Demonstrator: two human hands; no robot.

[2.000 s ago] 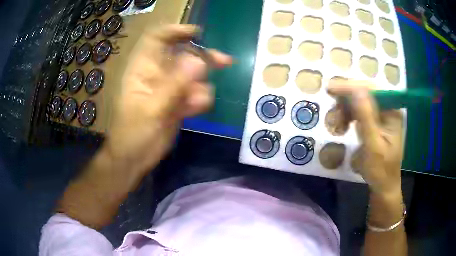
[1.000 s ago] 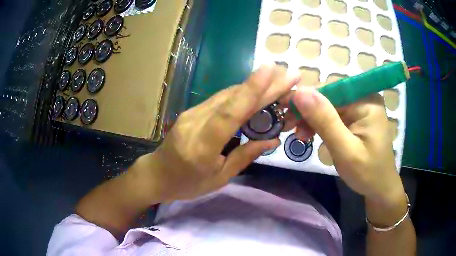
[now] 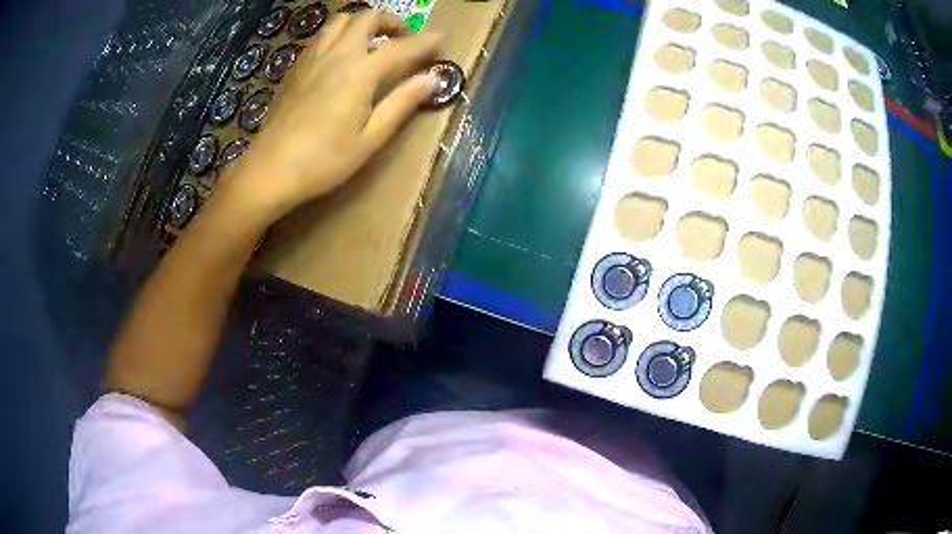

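My left hand (image 3: 334, 104) is over the brown cardboard sheet (image 3: 350, 245) at the upper left. Its thumb tip touches the left rim of a dark round speaker (image 3: 447, 83), ringed front up, near the sheet's right edge. I cannot tell whether the fingers grip it. My right hand and the green probe are not in view. The white foam tray (image 3: 565, 365) stands at the right. Its near left pockets hold several speakers (image 3: 619, 281), grey backs up; its other visible pockets look tan.
Rows of dark speakers (image 3: 224, 104) lie on the sheet's left part, partly behind my hand. A white label with green (image 3: 417, 21) is at its top. Glossy clear plastic (image 3: 99, 156) lies left of it. The green mat (image 3: 532, 167) shows between sheet and tray.
My left hand has moved from over the tray to the cardboard with a speaker at its fingertips. My right hand and the green probe have left the picture. The view has shifted.
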